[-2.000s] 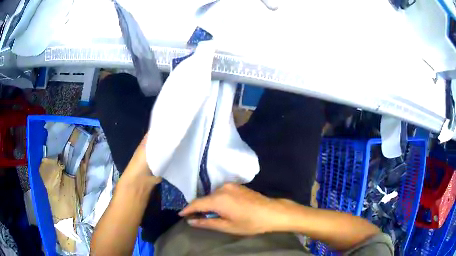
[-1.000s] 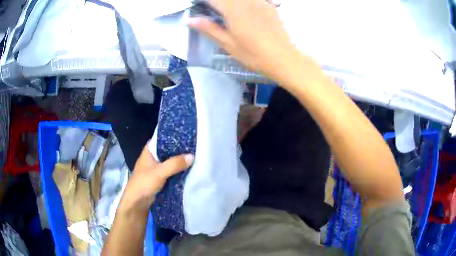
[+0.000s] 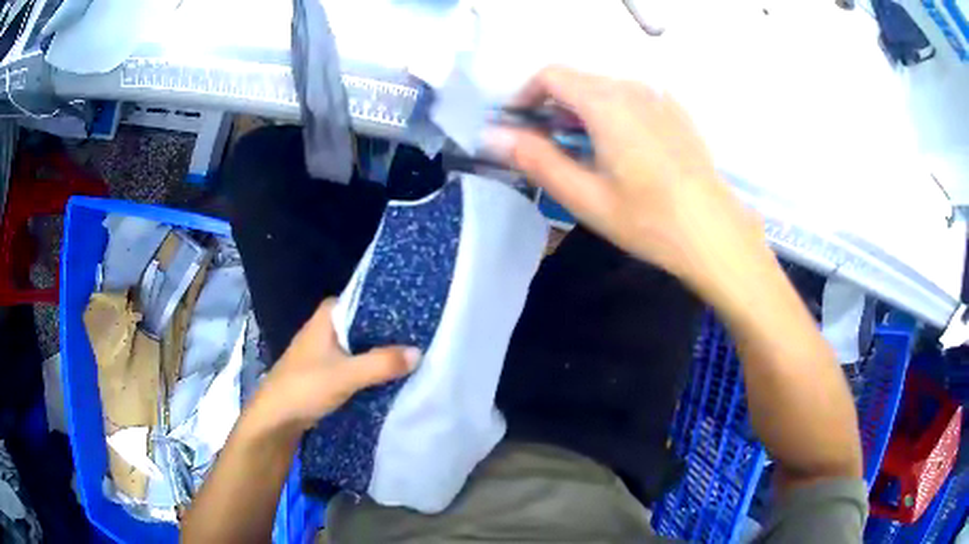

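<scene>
A speckled navy piece [image 3: 409, 274] with a pale lining piece [image 3: 487, 278] along its right side lies over my lap. My left hand [image 3: 329, 372] grips its left edge, thumb on top of the navy. My right hand [image 3: 606, 159] is raised over the table's front edge, partly blurred, with dark snips [image 3: 531, 125] between its fingers. The snips are near the top end of the navy and pale piece. A blurred pale and navy bit of fabric [image 3: 455, 106] is just beyond them; whether it is joined to the held piece I cannot tell.
The white table [image 3: 744, 96] has a ruler scale along its front edge. A grey strip [image 3: 321, 106] hangs over that edge. A blue crate [image 3: 77, 351] with cut pieces stands at left. Blue baskets [image 3: 710, 398] and a red basket [image 3: 919, 452] are at right; a red stool [image 3: 43, 228] is far left.
Since one second ago, my right hand has moved right and down, toward me. My left hand still holds the piece, which is now tilted. Two seconds ago the pale lining faced up and my right hand was low.
</scene>
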